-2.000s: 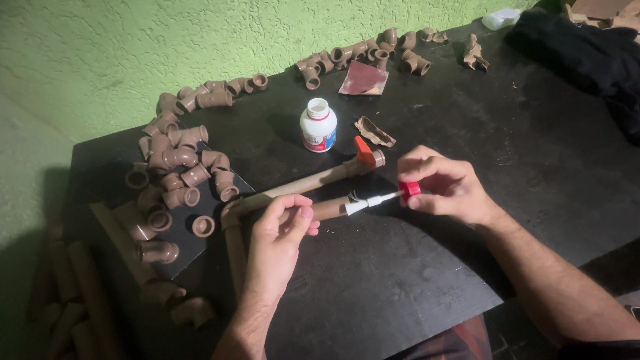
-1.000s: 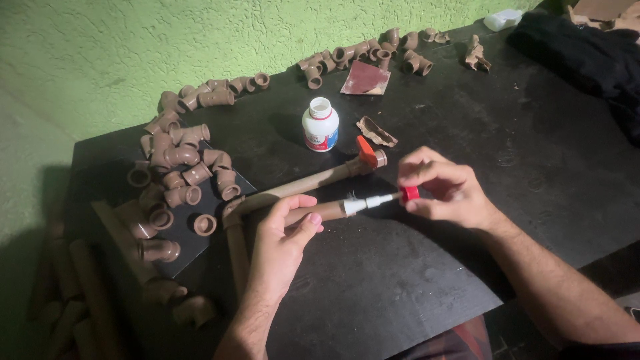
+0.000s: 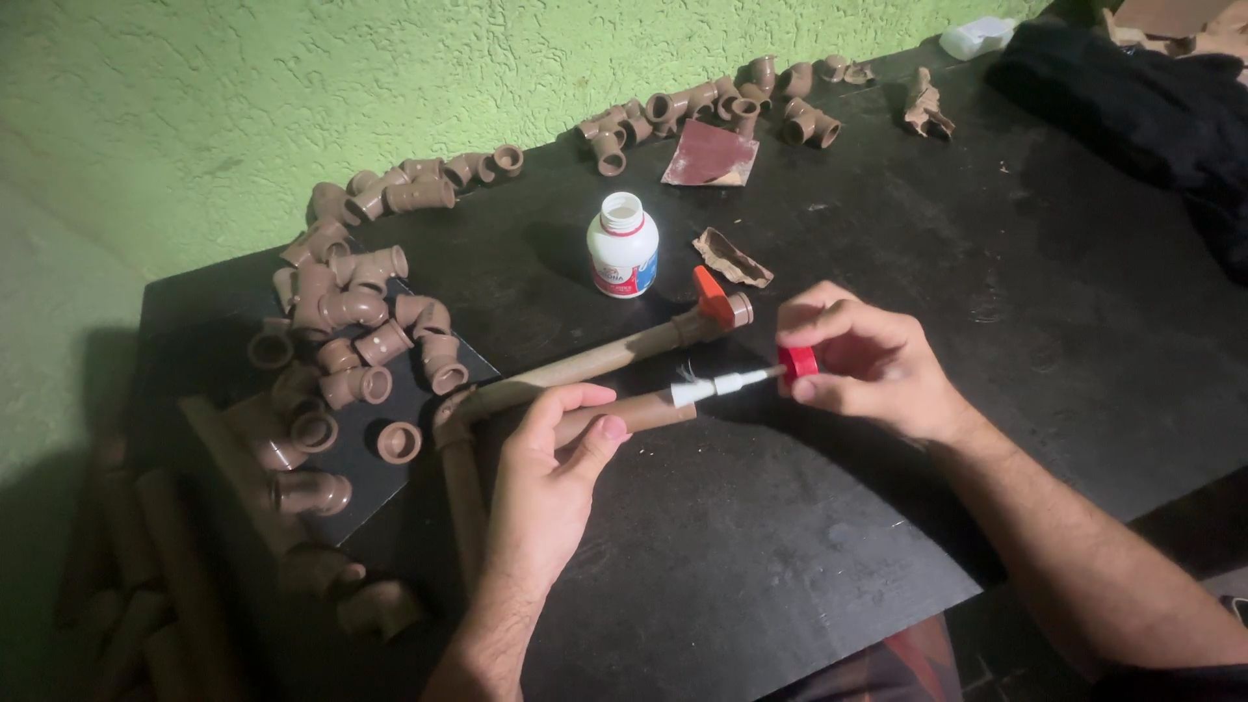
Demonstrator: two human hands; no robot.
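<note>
My left hand [image 3: 561,468] holds a short brown PVC pipe [image 3: 643,416] between thumb and fingers, its end pointing right. The red cap [image 3: 798,365] of an applicator brush is pinched in my right hand [image 3: 863,366]. The brush's white head [image 3: 694,390] rests at the upper side of the pipe's end. Behind stands an uncapped white plastic bottle [image 3: 622,255] with a red and blue label. Between bottle and hands, a brown pipe assembly [image 3: 595,361] lies on the table, with an elbow at its left and an orange-handled ball valve [image 3: 717,304] at its right.
Many brown PVC fittings [image 3: 356,307] lie at the left and along the green wall. Behind the bottle are red sandpaper [image 3: 712,154] and a crumpled brown scrap [image 3: 731,258]. Loose pipes [image 3: 180,556] lie lower left. Black cloth [image 3: 1102,107] covers the far right of the black table [image 3: 877,546].
The brush head has moved from the pipe's open end to its upper side, and more of the pipe's end shows. Both hands keep their holds.
</note>
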